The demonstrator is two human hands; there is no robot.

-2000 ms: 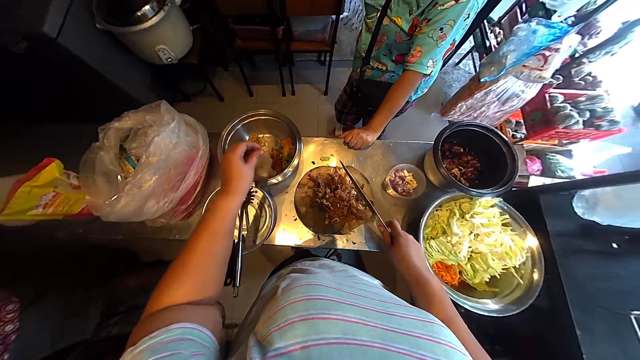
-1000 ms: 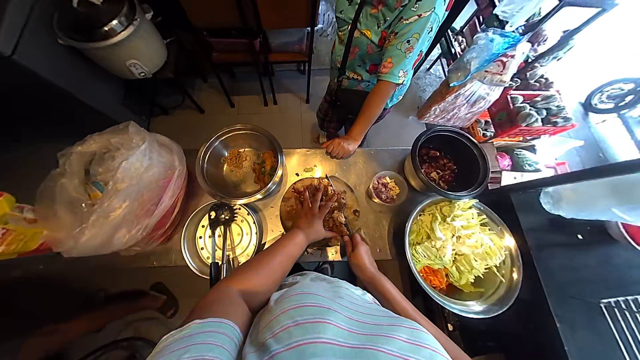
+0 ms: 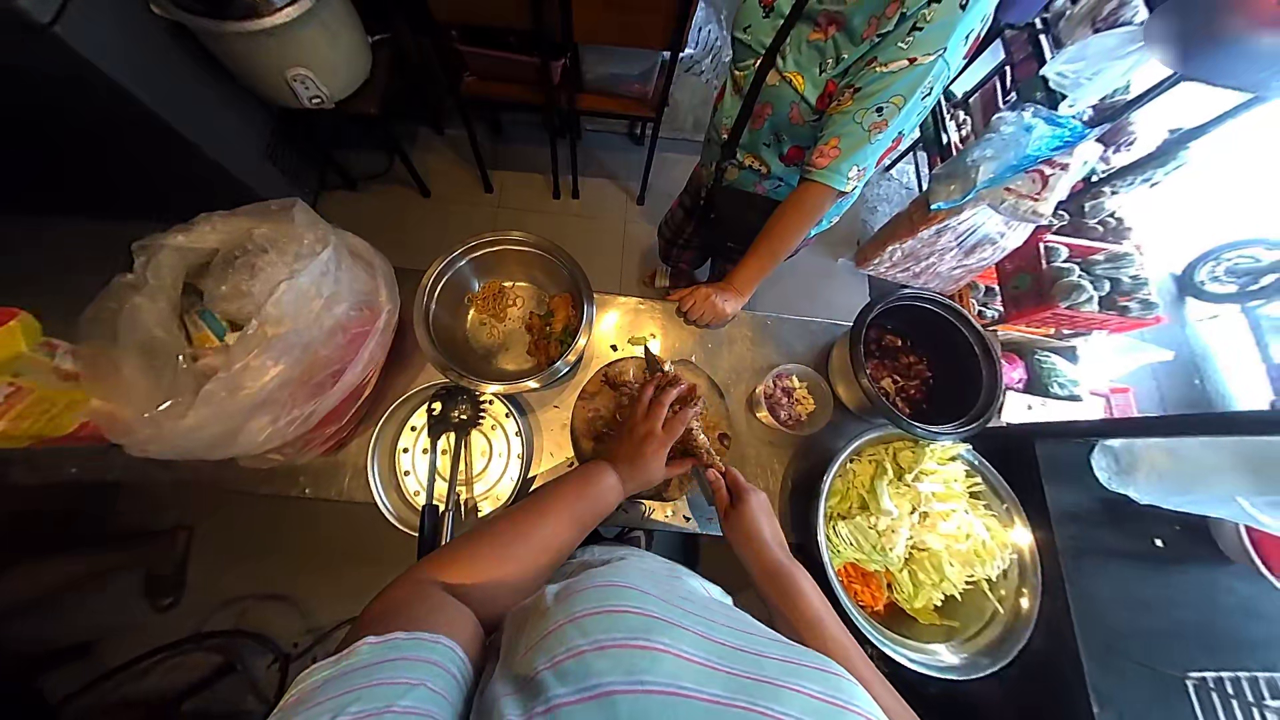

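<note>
A round wooden chopping board (image 3: 590,410) carries a heap of chopped brown meat (image 3: 697,440). My left hand (image 3: 645,430) lies spread over the meat, pressing on it. My right hand (image 3: 742,505) is closed around the handle of a knife (image 3: 652,362), whose tip shows beyond my left fingers; most of the blade is hidden under the meat and hand. Left of the board stands a steel bowl (image 3: 455,340) with noodles and orange-green food. To the right is a small clear bowl (image 3: 790,400) of chopped onion and yellow pieces.
A steel lid (image 3: 385,490) with black-handled utensils (image 3: 455,425) lies at the left. A dark pot (image 3: 850,365) and a steel basin (image 3: 1005,650) of shredded cabbage and carrot stand right. A plastic bag (image 3: 250,350) is far left. Another person's hand (image 3: 710,303) rests on the table's far edge.
My left hand has moved from above the steel bowl to the meat on the board. The knife, earlier raised over the board, is now low against the meat. The view has shifted.
</note>
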